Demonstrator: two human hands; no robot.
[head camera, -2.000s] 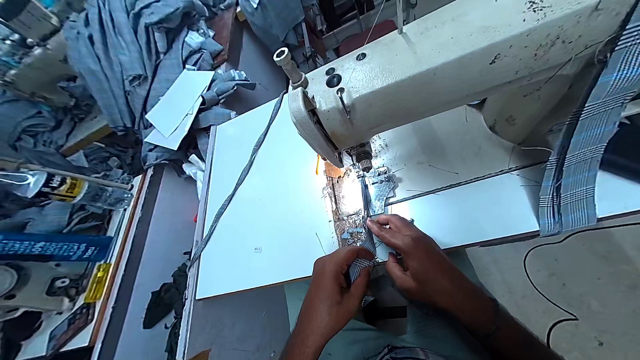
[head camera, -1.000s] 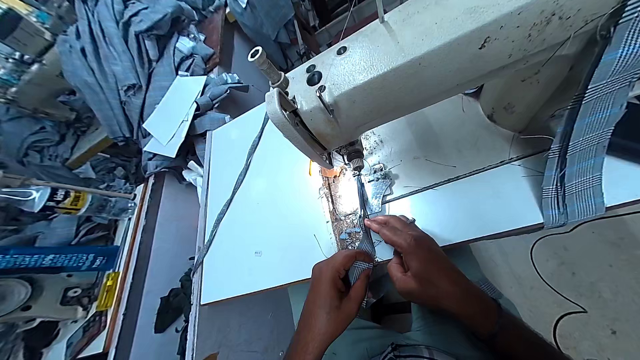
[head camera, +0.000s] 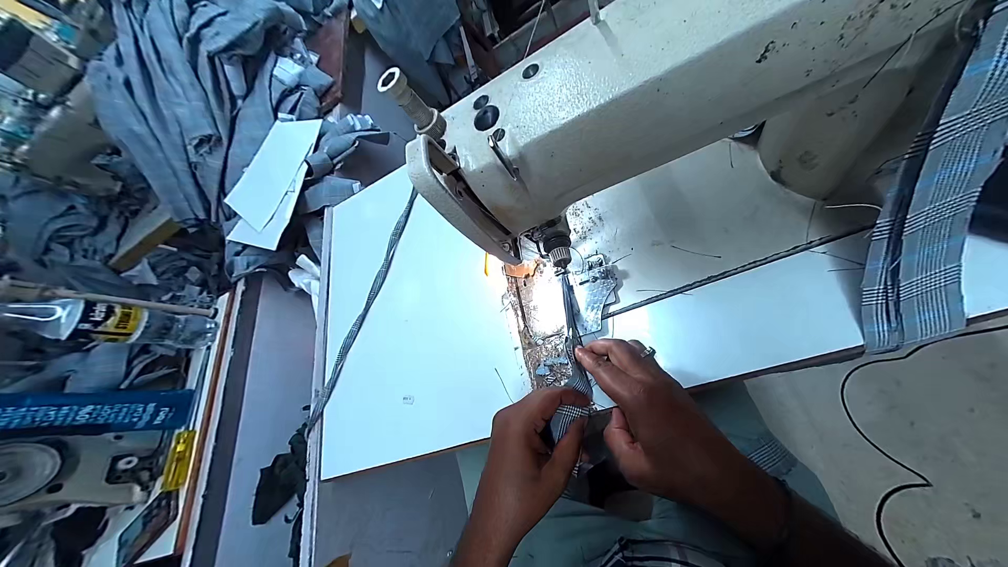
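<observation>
A narrow checked fabric strip runs from under the needle area of an industrial sewing machine toward me. Its near end is pinched between the thumb and fingers of my left hand. Closer to the needle, the fingertips of my right hand grip the same strip at its folded edge; a ring is on one finger. The machine's lamp lights the worn metal plate around the needle. Glare hides the exact spot where the strip meets the presser foot.
A long narrow folded strip crosses the white table on the left. Wider checked fabric hangs over the right edge. Grey garments, white paper pieces and a plastic bottle lie farther left. Another machine stands lower left.
</observation>
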